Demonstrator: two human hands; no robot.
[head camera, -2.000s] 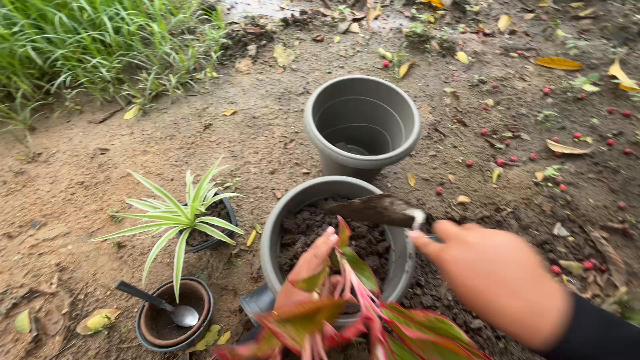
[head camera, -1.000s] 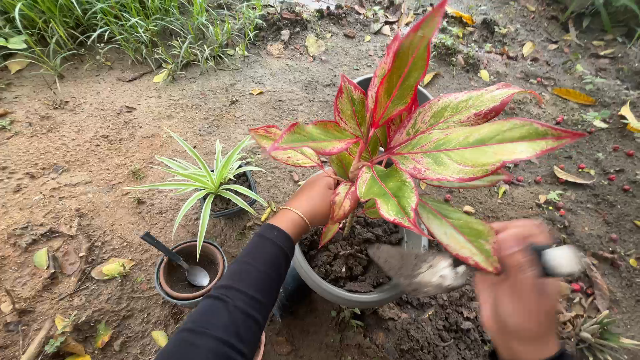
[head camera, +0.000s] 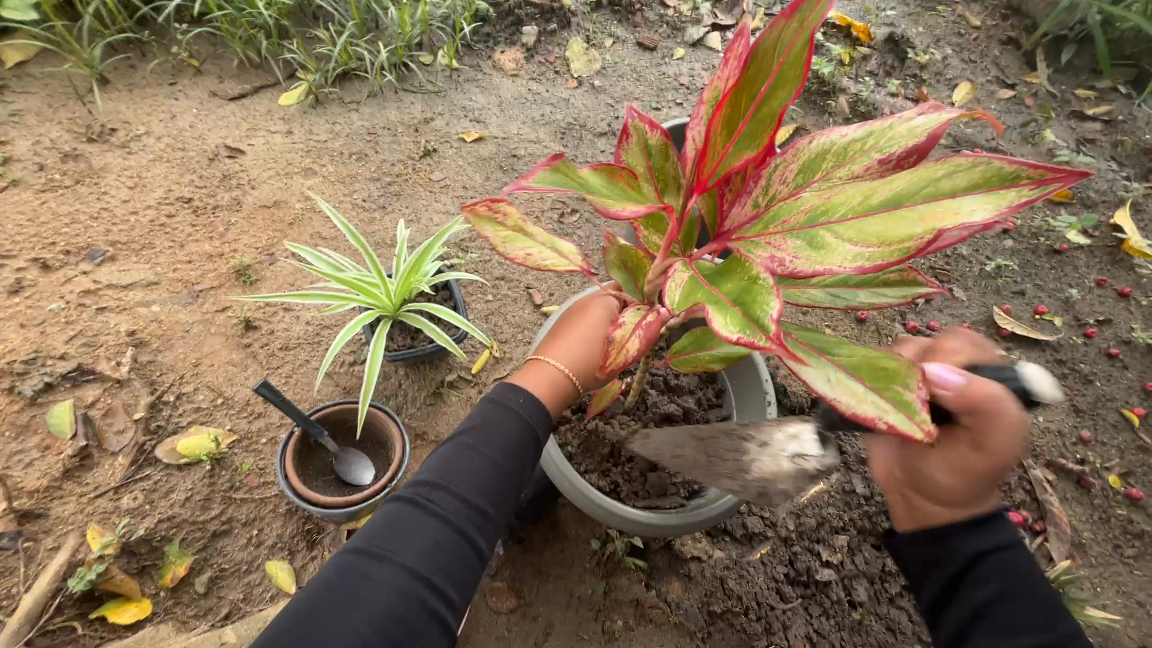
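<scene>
An aglaonema plant (head camera: 837, 211) with red-edged green leaves stands upright over a grey plastic pot (head camera: 751, 387) part filled with dark soil (head camera: 661, 423). My left hand (head camera: 580, 346), a thin bracelet at its wrist, holds the plant low on its stems, its fingers partly hidden by leaves. In my right hand (head camera: 958, 423) is the black handle of a soil-caked garden trowel (head camera: 738, 454); the blade lies over the right side of the pot with its tip at the soil. A leaf covers part of the handle.
A spider plant (head camera: 382, 292) grows in a small black pot (head camera: 454, 337) at the left. Below it, a spoon (head camera: 346, 459) rests in nested small pots (head camera: 400, 450). Behind the aglaonema is a second grey pot (head camera: 677, 133), mostly hidden. Grass, fallen leaves and red berries lie around on bare earth.
The aglaonema, earlier low in front and leaning toward me, now stands upright over the soil-filled pot. My right hand has brought the trowel down from the pot's far side to its right side.
</scene>
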